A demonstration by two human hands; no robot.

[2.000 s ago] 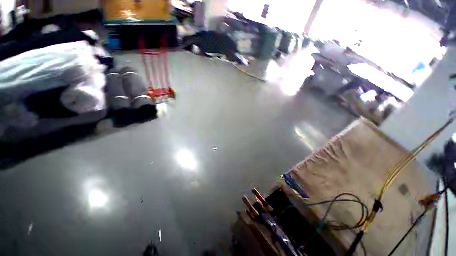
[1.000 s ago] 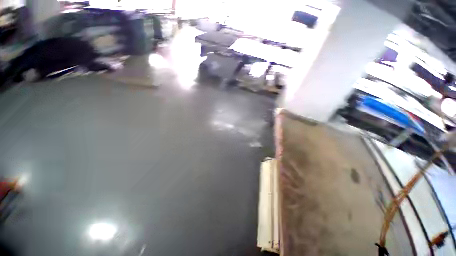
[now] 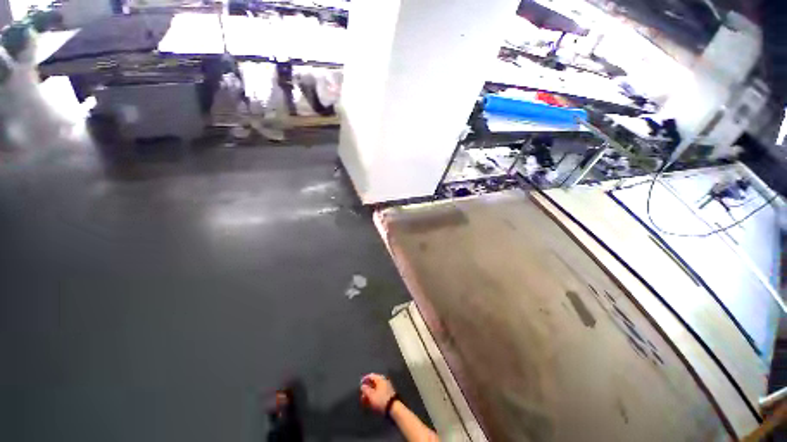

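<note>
A hand with a dark band at the wrist, by its side my right hand [image 3: 377, 393], hangs low near the bottom edge, left of the brown-topped table end [image 3: 492, 293]. Its fingers look curled, but it is small and blurred, and I cannot tell whether it holds anything. My left hand is not in view. White sheet [image 3: 682, 250] with long dark lines lies on the table beyond the brown part. A dark object with a thin cable [image 3: 660, 211] stands near its far end, too unclear to name.
A white pillar [image 3: 406, 104] stands at the table's far corner. A pale long bar [image 3: 423, 354] runs along the table's left side. A bright blue roll [image 3: 535, 112] lies on a table behind. Grey floor [image 3: 216, 302] spreads left, with a dark shoe-like shape [image 3: 283, 419] below.
The view has swung right and come closer to the table. The red trolley and fabric rolls have left the picture. My right hand and the white sheet's far end now show.
</note>
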